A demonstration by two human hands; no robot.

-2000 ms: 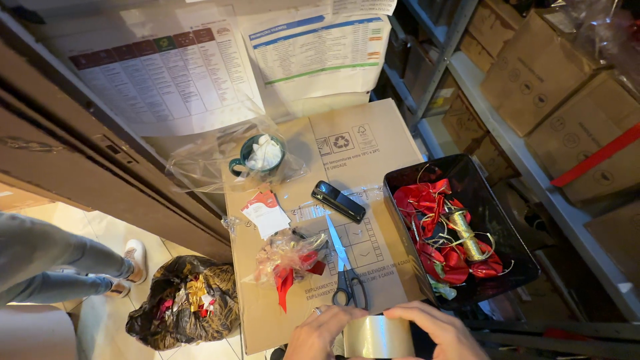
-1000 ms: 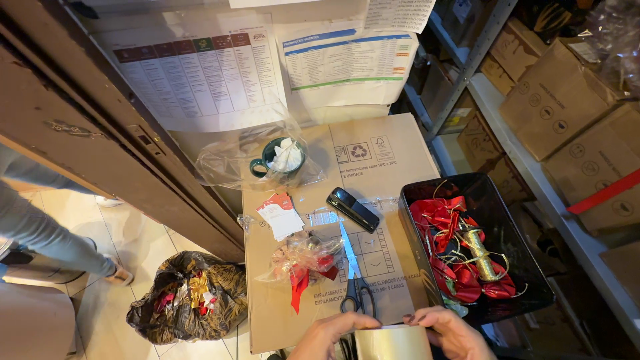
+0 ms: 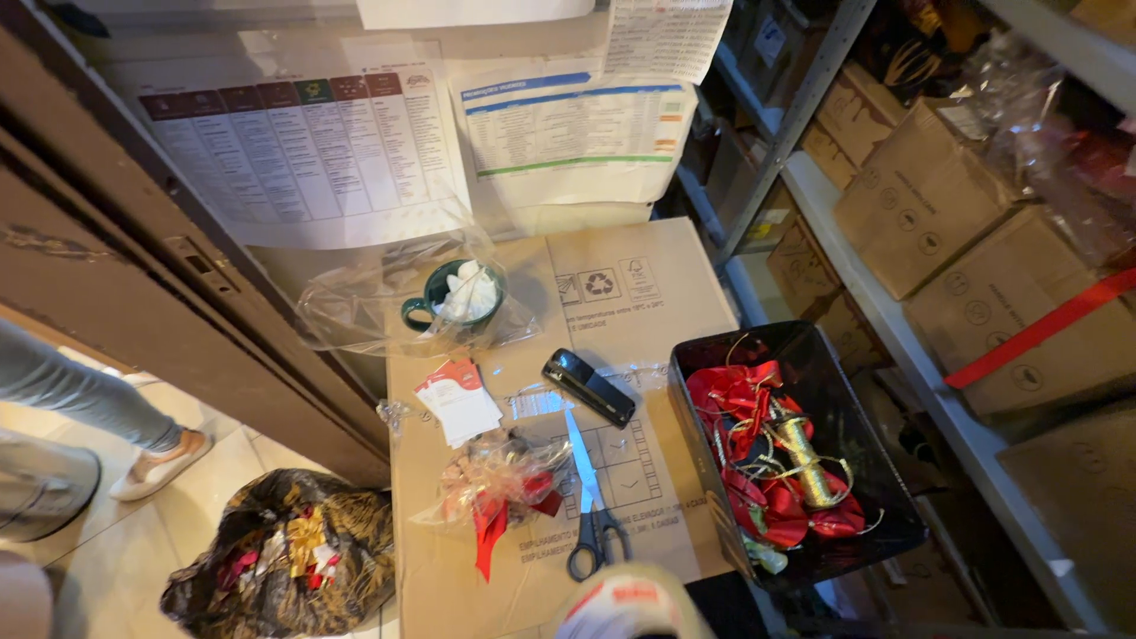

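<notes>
Neither of my hands shows now. At the bottom edge a roll of packing tape (image 3: 630, 603) is partly in view, and what holds it is hidden. Just above it, scissors with dark handles (image 3: 587, 497) lie with the blades pointing up the cardboard box (image 3: 639, 311). A black stapler (image 3: 589, 387) rests beyond the blade tips. Left of the scissors is a clear plastic bag with a red ribbon (image 3: 501, 488), and behind it are white and red cards (image 3: 460, 404). A green mug (image 3: 453, 302) with white crumpled material stands in clear plastic.
A black bin (image 3: 692, 426) of red ribbon bows and a gold cord spool (image 3: 808, 461) stands at the right. Metal shelves (image 3: 887, 231) with cardboard boxes (image 3: 932, 186) run behind it. A dark rubbish bag (image 3: 284, 555) is on the floor by the door frame; a person's leg (image 3: 84, 390) shows at the left.
Both my hands, at the tape roll in the earlier frames, have dropped out of view. The tape roll now shows printed red marks. The person's foot at the left has moved.
</notes>
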